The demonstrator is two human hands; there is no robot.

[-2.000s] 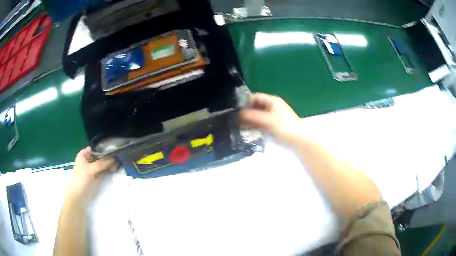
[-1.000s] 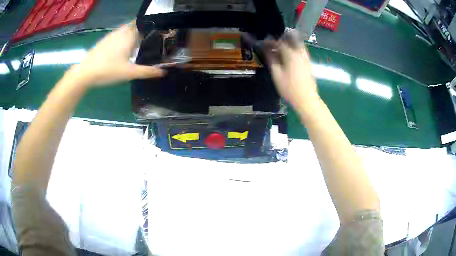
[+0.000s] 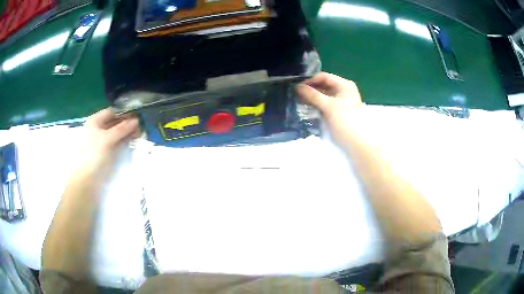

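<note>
The black bench press machine (image 3: pixel 207 63) stands in front of me, its dark blue front showing yellow arrows and a round red spot (image 3: pixel 220 122). A phone frame (image 3: pixel 158 16) lies on the orange-brown press fixture (image 3: pixel 218 12), both cut off by the top edge. My left hand (image 3: pixel 115 129) is at the machine's left side, fingertips against it. My right hand (image 3: pixel 330 95) is at its right side, fingers curled at the front corner. Neither hand holds a loose part. The spots under the fingertips are hidden.
Phone frames lie on the green conveyor belt (image 3: pixel 379 63), one at back left (image 3: pixel 77 43) and one at right (image 3: pixel 445 51). Another frame (image 3: pixel 11 184) lies on the white-covered bench (image 3: pixel 241 212) at far left. A red tray (image 3: pixel 23 16) shows at the upper left corner.
My hands have come down from the fixture to the machine's lower sides. A frame now lies flat on the fixture. The view has tilted, so the machine sits higher in the picture.
</note>
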